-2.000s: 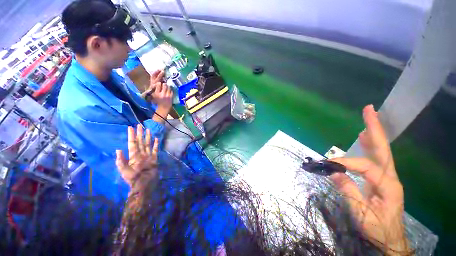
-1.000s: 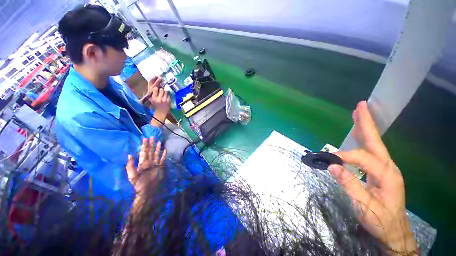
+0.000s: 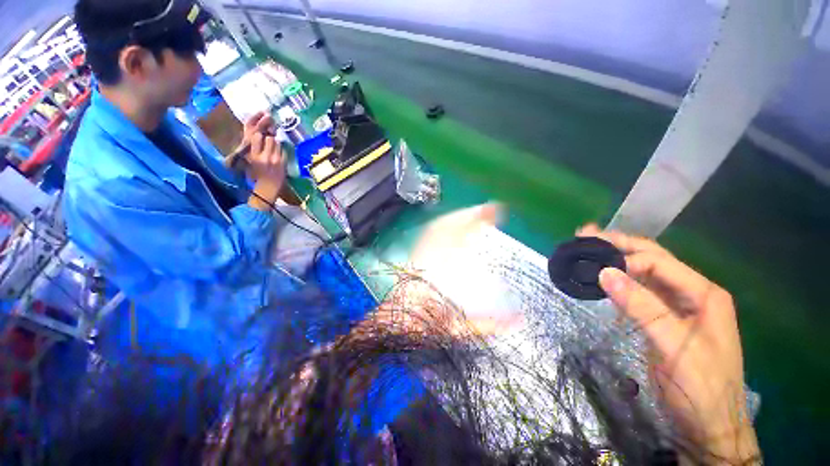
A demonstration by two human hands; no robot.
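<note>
A round black component (image 3: 577, 268) with a ring-like face is pinched between the thumb and fingers of my right hand (image 3: 678, 319), held up above the bench at the right. Its flat face is turned towards the camera. My left hand (image 3: 455, 273) is a motion-blurred shape over the white sheet; its finger positions are unclear, and no object shows in it. The white sheet (image 3: 519, 364) lies below both hands, partly hidden by dark strands of hair across the lower picture.
A neighbouring worker in blue (image 3: 155, 209) sits at the left, handling a small item. A black bin with a yellow edge (image 3: 359, 173) and a clear plastic bag (image 3: 414, 177) stand on the green bench (image 3: 510, 155). A pale post (image 3: 701, 118) rises at the right.
My left hand has moved right, from beside the worker to over the white sheet. My right hand has tilted the black component to show more of its face. The view has shifted slightly.
</note>
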